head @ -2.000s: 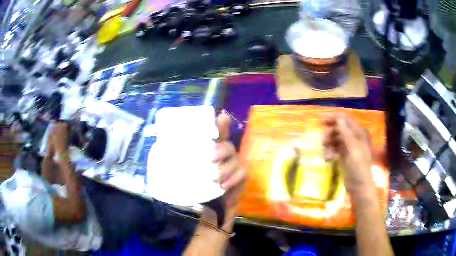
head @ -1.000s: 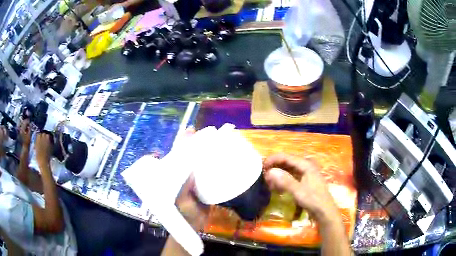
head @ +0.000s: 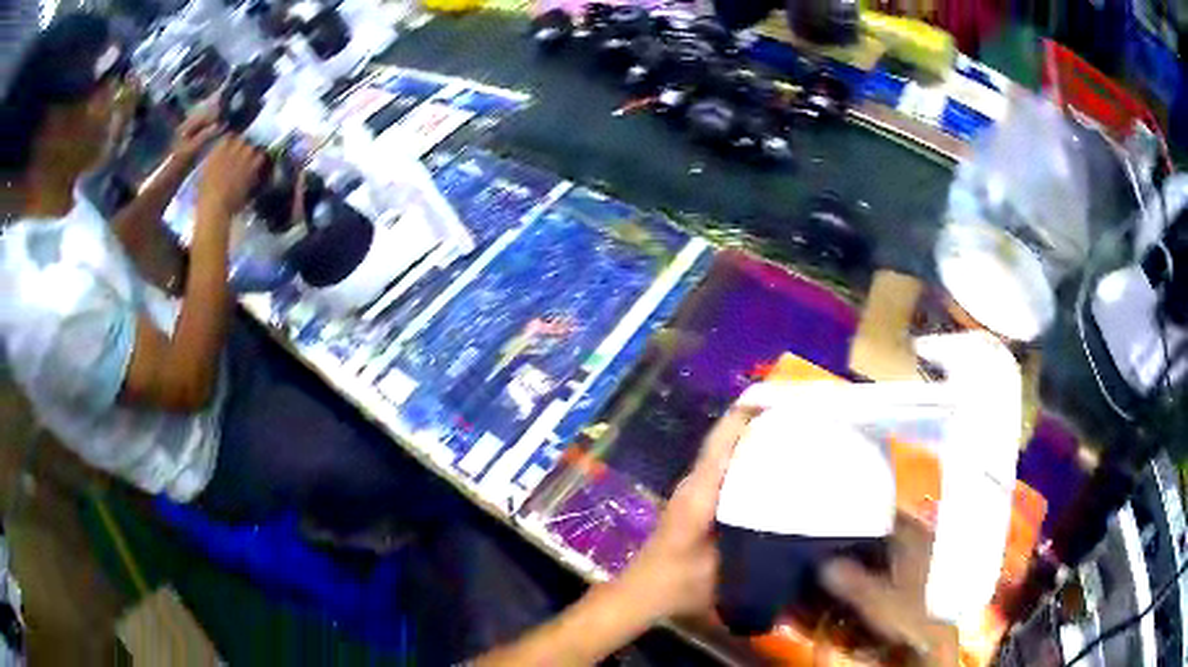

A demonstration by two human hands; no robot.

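Observation:
A camera head (head: 805,489) with a white shell and a black lower part is above the orange pad (head: 1027,511) at the lower right. A white bracket arm (head: 980,476) extends from it to the right. My left hand (head: 691,541) holds the left side of the head. My right hand (head: 899,593) is blurred at the black part's right side, partly behind the bracket; whether it grips is unclear. The tub (head: 997,280) stands behind the bracket by the cardboard pad (head: 886,326).
Blue printed sheets (head: 502,293) and a purple sheet (head: 769,313) lie left of the work. A person (head: 117,300) works at the far left beside white housings. Black head parts (head: 704,78) are heaped at the back. White trays (head: 1131,554) are at the right edge.
The view has swung left, moving the pad and tub rightward in the picture. The camera unit has been turned, with its bracket now on the right and its black part facing down.

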